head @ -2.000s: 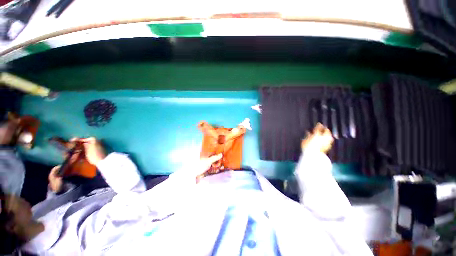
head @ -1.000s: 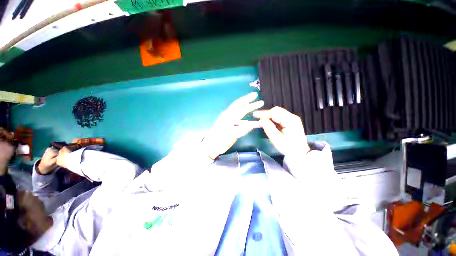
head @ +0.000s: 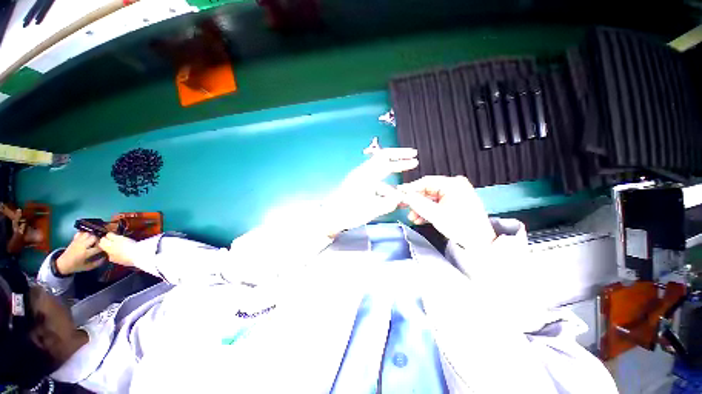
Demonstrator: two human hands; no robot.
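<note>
My left hand is in front of my body, fingers stretched toward the foam tray. My right hand meets it, thumb and fingertips together at the left palm. Any small part between them is too blurred to tell. A silvery-white bracket lies just beyond my left hand. Another white bracket lies at the tray's left edge. Several glossy black bars lie side by side in the tray grooves.
An orange fixture plate is on the dark green strip at the back left. A pile of small black parts lies left. A neighbouring worker at left handles a black part. A black machine box and orange-brown fixture are at right.
The orange plate has gone from under my left hand to the back strip and farther left. My right hand has left the foam tray and met my left hand.
</note>
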